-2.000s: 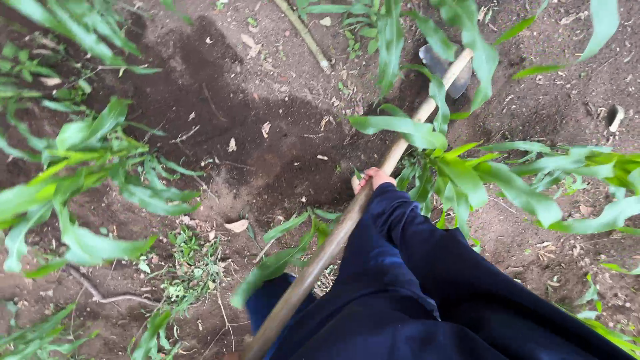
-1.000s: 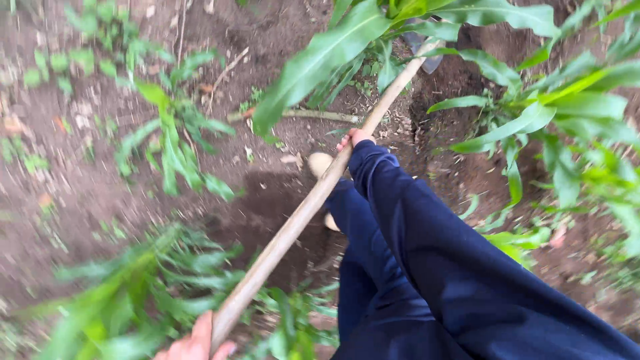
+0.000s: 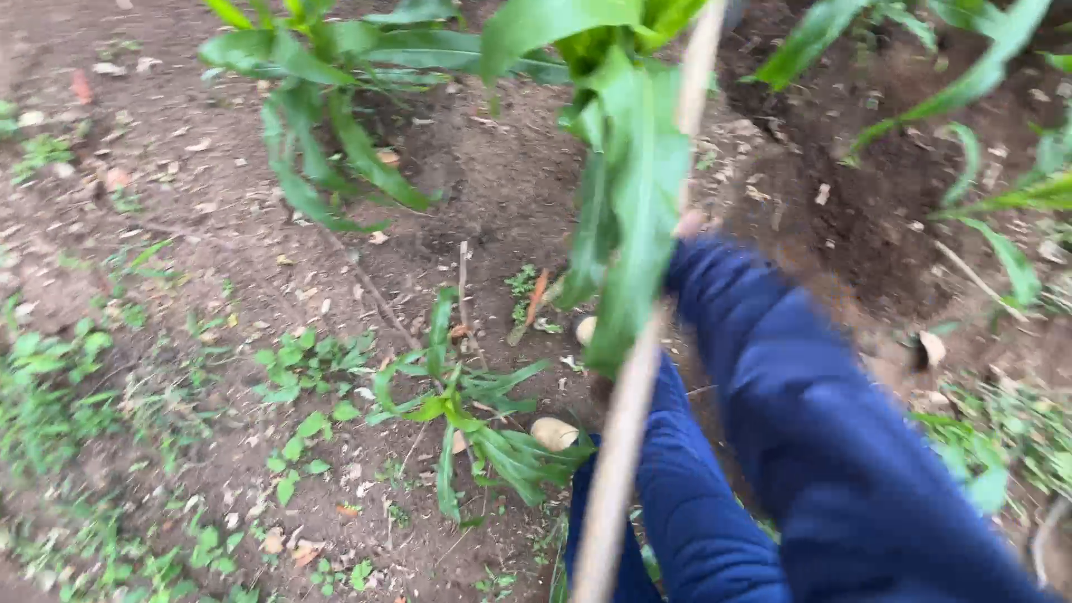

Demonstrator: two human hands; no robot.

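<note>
A long wooden tool handle [image 3: 624, 419] runs from the bottom centre up to the top right of the view. My right hand [image 3: 693, 223], at the end of a dark blue sleeve, is closed around its upper part, blurred and partly behind a maize leaf. Only a sliver of the tool's dark head [image 3: 734, 12] shows at the top edge. My left hand is out of view. A maize plant's broad leaf [image 3: 641, 184] hangs over the handle beside my right hand.
My light-coloured shoe [image 3: 554, 433] stands beside a small maize plant [image 3: 456, 406]. Another maize plant [image 3: 322, 67] grows at the upper left, more leaves [image 3: 955, 100] at the upper right. Low weeds [image 3: 314, 368] and a thin stick [image 3: 373, 289] lie left; darker loose soil [image 3: 871, 209] is right.
The left hand, on the lower handle a second ago, has left the view. The handle now stands steeper in the picture. The view has shifted strongly over the ground.
</note>
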